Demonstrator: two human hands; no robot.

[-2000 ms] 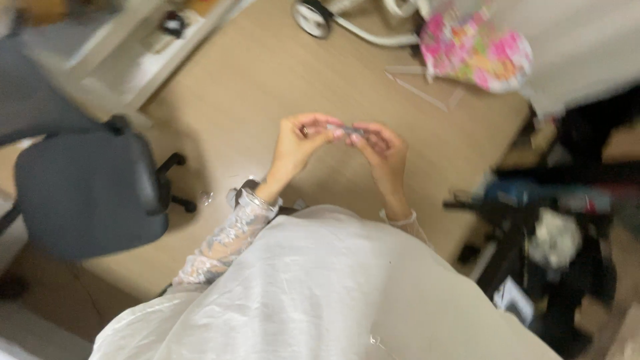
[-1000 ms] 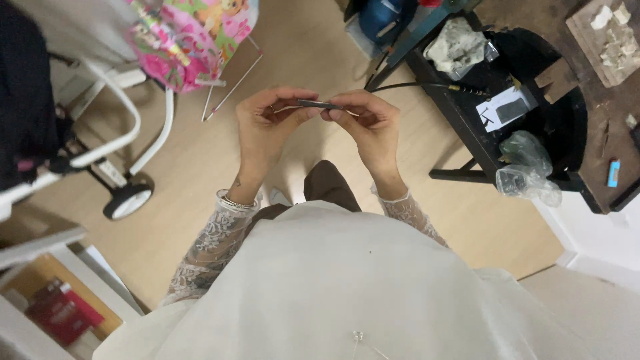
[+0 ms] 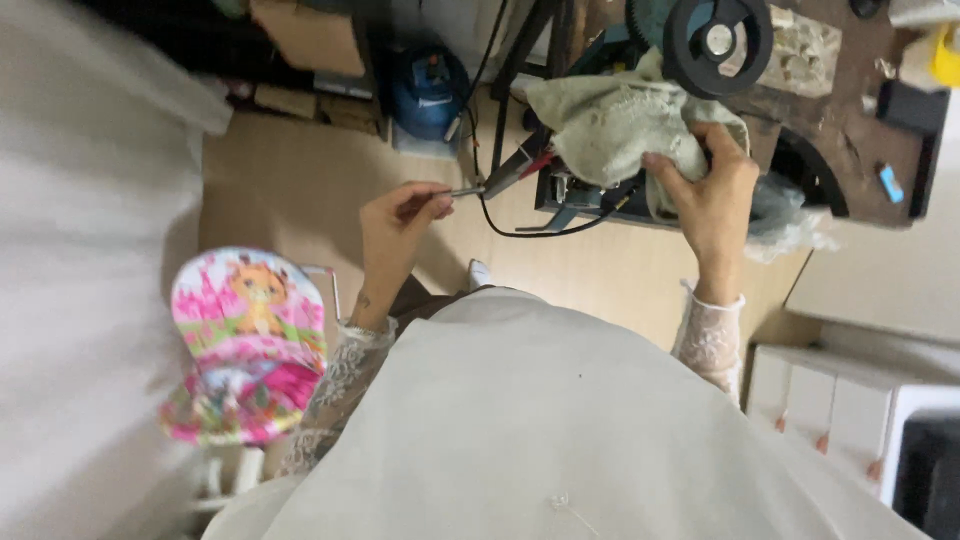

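Between the thumb and fingertips of my left hand (image 3: 409, 221) is a small thin metal piece (image 3: 466, 192), too small to name more exactly. Its far end points toward a dark tool with red on it (image 3: 517, 166) that sticks out from under the cloth. My right hand (image 3: 712, 187) grips a crumpled grey-green cloth (image 3: 615, 127) at its right side, over the edge of the dark workbench. What lies beneath the cloth is partly hidden.
A black handwheel (image 3: 718, 46) stands over the workbench (image 3: 862, 180). A black cable (image 3: 517, 234) loops below the bench edge near a blue gas cylinder (image 3: 429, 94). A colourful child's seat (image 3: 251, 330) is at the left, white drawers (image 3: 810, 405) at the lower right.
My hands, together on the small piece before, are now apart. The right one has taken hold of the cloth; the left keeps the piece. The view has turned greatly toward the workbench.
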